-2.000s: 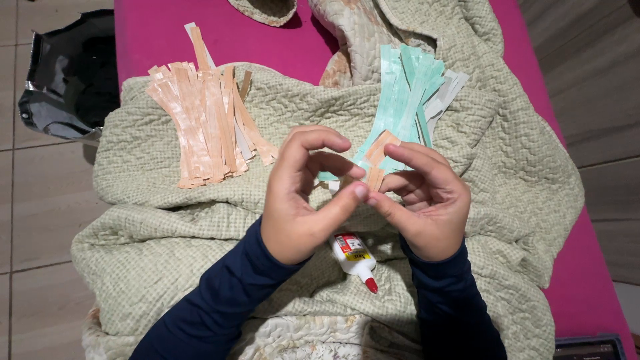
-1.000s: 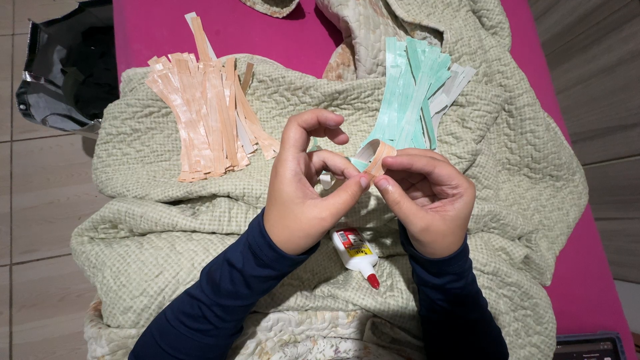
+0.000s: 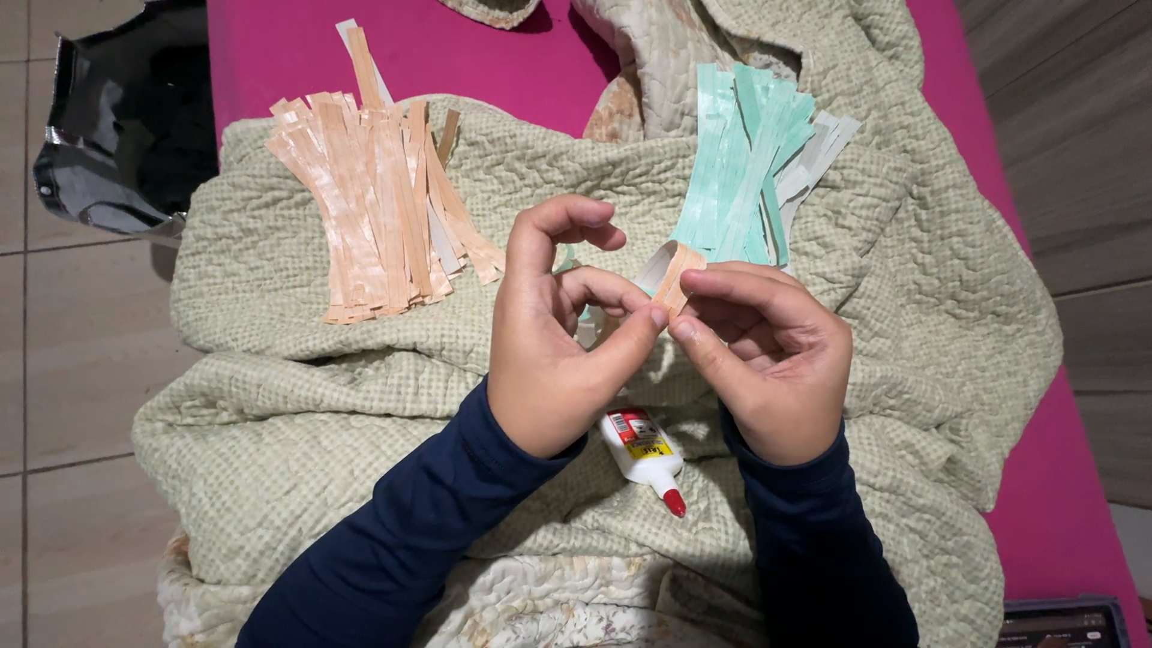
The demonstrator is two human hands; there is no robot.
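An orange paper strip, bent into a loop (image 3: 677,277), is pinched between both hands near the middle of the view. My left hand (image 3: 567,333) grips its lower end with thumb and index finger, the other fingers raised. My right hand (image 3: 769,351) holds the loop's right side with thumb and fingers. Below them a white glue bottle with a red tip (image 3: 643,450) lies on the quilt. A pile of orange paper strips (image 3: 369,207) is at the left, and a pile of mint-green paper strips (image 3: 742,162) lies just beyond my right hand. Small green pieces behind my left hand are partly hidden.
A rumpled light green quilt (image 3: 297,432) covers much of a bright pink surface (image 3: 432,63). Grey-white strips (image 3: 814,162) lie beside the green pile. A shiny black bag (image 3: 117,126) is at the far left, above the tiled floor. Part of a dark-framed screen device (image 3: 1066,621) shows at lower right.
The orange strip showed a pointed bend two seconds ago and is now a rounder loop. Both hands stay close together around it.
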